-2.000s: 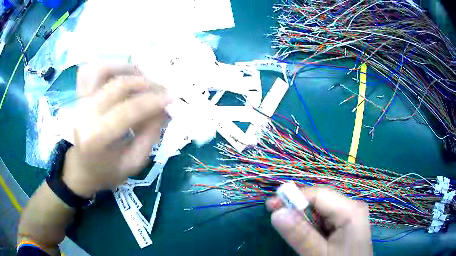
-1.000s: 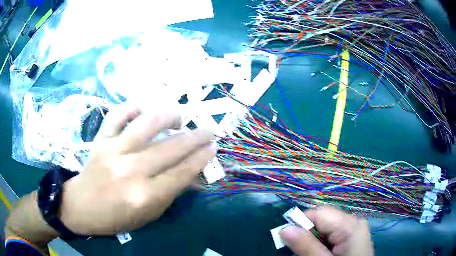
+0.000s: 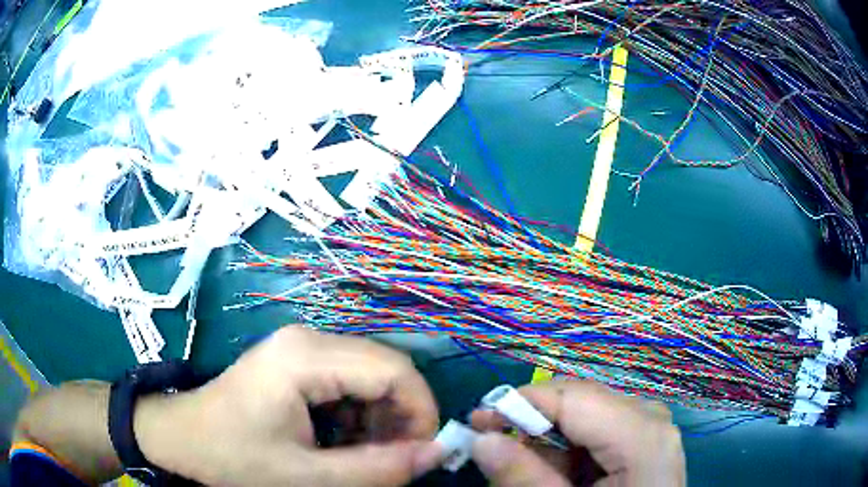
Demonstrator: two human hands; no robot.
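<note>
My left hand (image 3: 314,409), bare with a black wrist band, holds a short white marker sleeve (image 3: 455,445) between thumb and fingertip at the bottom centre. My right hand (image 3: 590,428) pinches another white marker sleeve (image 3: 517,411) just to the right, its fingertips close to the left hand's sleeve. Thin wires show faintly behind the right fingers; their ends are hidden. Beyond the hands lies the labelled harness bundle (image 3: 533,285), loose ends to the left, white sleeves (image 3: 814,366) clustered near its right end.
White marker strips (image 3: 143,238) lie tangled on a clear plastic bag (image 3: 48,162) at left, touching the bundle's loose ends. A larger wire pile (image 3: 742,57) curves along the upper right. Yellow tape (image 3: 601,157) crosses the green mat (image 3: 514,114).
My left hand has come from over the strips down and right to meet my right hand, now with a sleeve at its fingertips. My right hand has moved slightly left. The whole view has shifted.
</note>
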